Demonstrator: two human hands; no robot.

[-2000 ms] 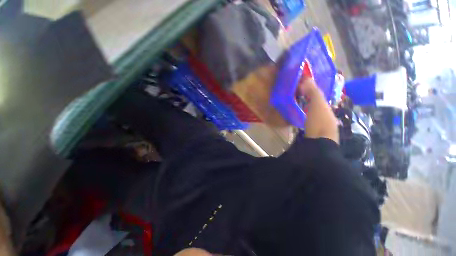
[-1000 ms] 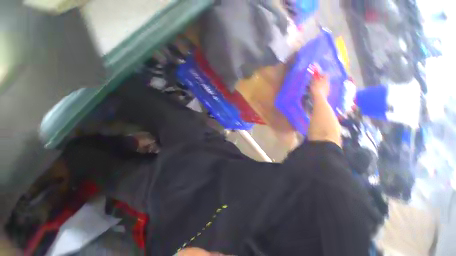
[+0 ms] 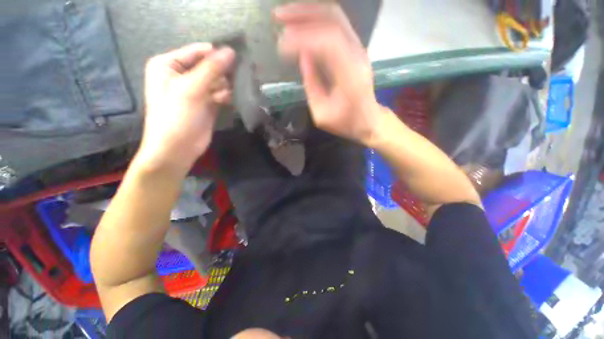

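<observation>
My left hand (image 3: 189,89) is over the table's front edge, thumb and fingers pinched on a small grey fabric piece (image 3: 248,96) that hangs down at its right. My right hand (image 3: 331,66) is blurred, raised beside it with the fingers apart, and no held thing shows in it. A smaller grey piece (image 3: 290,157) shows below, over my dark lap; whether it joins the held piece I cannot tell. A large dark grey garment panel (image 3: 179,23) covers the table, with a smoother grey pocket piece (image 3: 59,66) on it at the left.
Orange-yellow handles (image 3: 513,30) lie at the table's right end. A red crate (image 3: 40,258) with grey scraps is under the table at left. A blue basket (image 3: 536,198) stands at lower right. Grey fabric (image 3: 480,119) hangs below the table's right part.
The view has swung back to the table. My right hand has left the blue basket and is over the table edge. My left hand has come into view, pinching the grey piece.
</observation>
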